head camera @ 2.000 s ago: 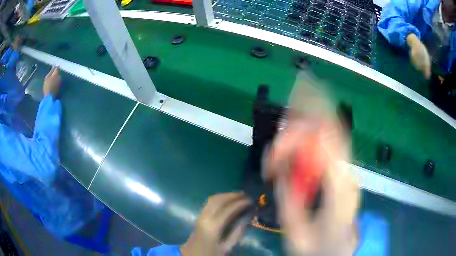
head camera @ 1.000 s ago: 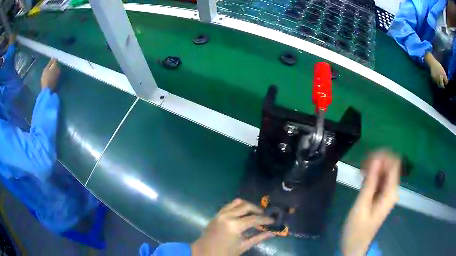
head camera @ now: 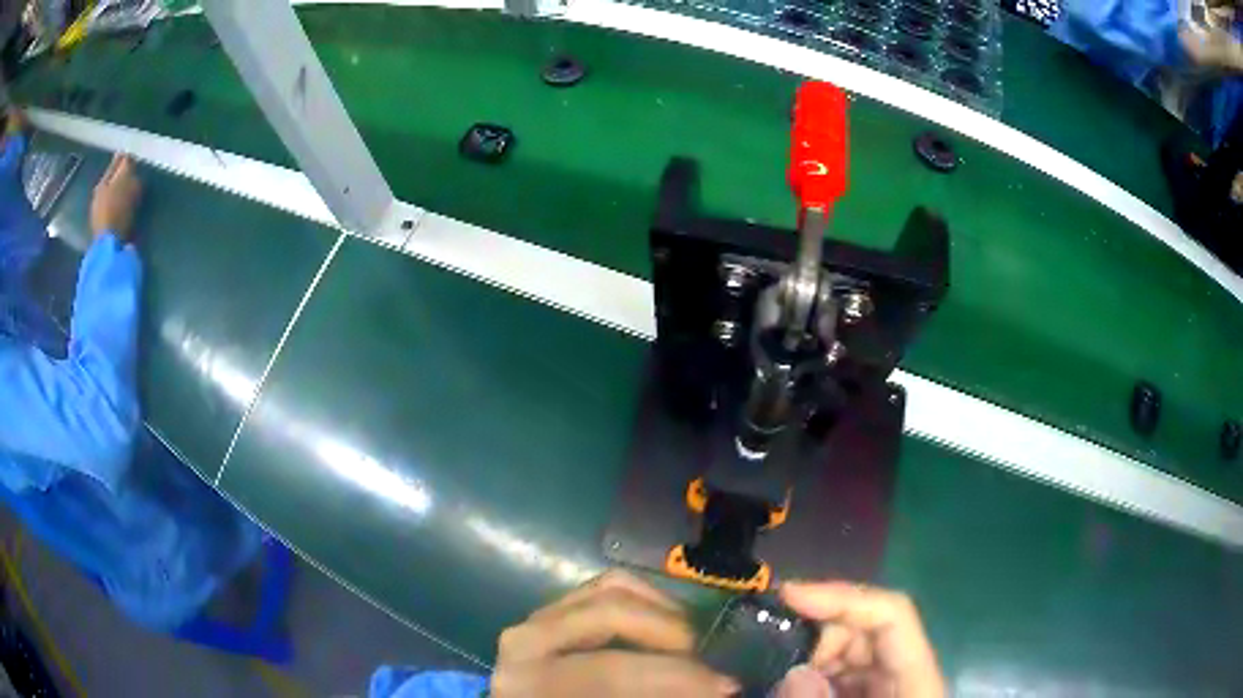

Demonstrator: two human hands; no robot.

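Observation:
A small black part (head camera: 758,641) is held between my two hands at the near end of the press fixture. My left hand (head camera: 600,644) is on its left side, fingers partly blurred. My right hand (head camera: 866,641) grips its right edge. The black press fixture (head camera: 859,471) stands behind them. Its red handle (head camera: 819,147) is upright above the silver toggle clamp (head camera: 804,293). The plunger (head camera: 757,426) is raised above the nest, whose orange pieces (head camera: 718,567) surround a black seat.
Several black parts lie spaced on the green conveyor belt (head camera: 614,177). A pale side rail (head camera: 545,291) runs behind the fixture, with an upright post (head camera: 303,116) at left. Clear blister trays (head camera: 900,48) lie across the belt. People in blue smocks are at left and upper right.
My right hand has come from beside the fixture to the part. My left hand has moved off the nest with the part. The handle went from covered by my hand to free and upright.

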